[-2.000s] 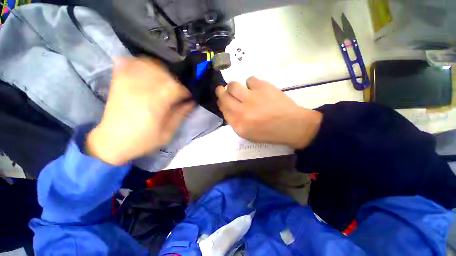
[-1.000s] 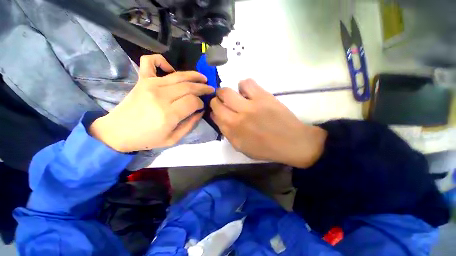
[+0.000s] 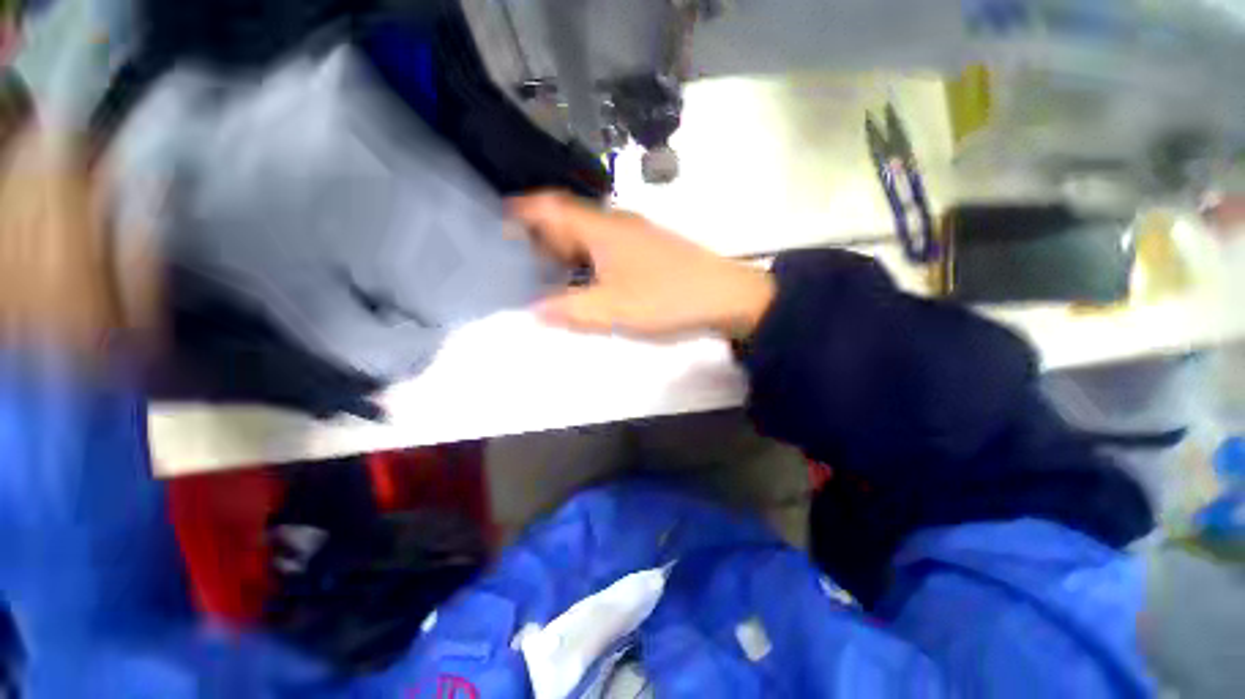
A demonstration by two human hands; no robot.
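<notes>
The garment piece (image 3: 328, 205), light grey with black cloth around it, lies bunched and blurred on the left part of the machine table. A dark blue piece (image 3: 404, 68) shows among its black folds at the top. My left hand (image 3: 68, 246) is heavily blurred at the far left, at the garment's edge; its fingers cannot be made out. My right hand (image 3: 635, 273) is at the garment's right edge, thumb and fingers around the grey cloth. The needle area (image 3: 642, 109) is above my right hand, with black cloth beside it.
Thread snips (image 3: 901, 184) and a phone (image 3: 1038, 254) lie on the table to the right. The sewing machine head (image 3: 847, 38) spans the top. A red basket (image 3: 225, 546) with dark cloth is under the table edge (image 3: 273, 445). A white piece (image 3: 594, 631) is at my lap.
My left hand has moved from the needle area to the far left. The garment has shifted left and away from the needle. My right hand has moved slightly left and opened around its edge.
</notes>
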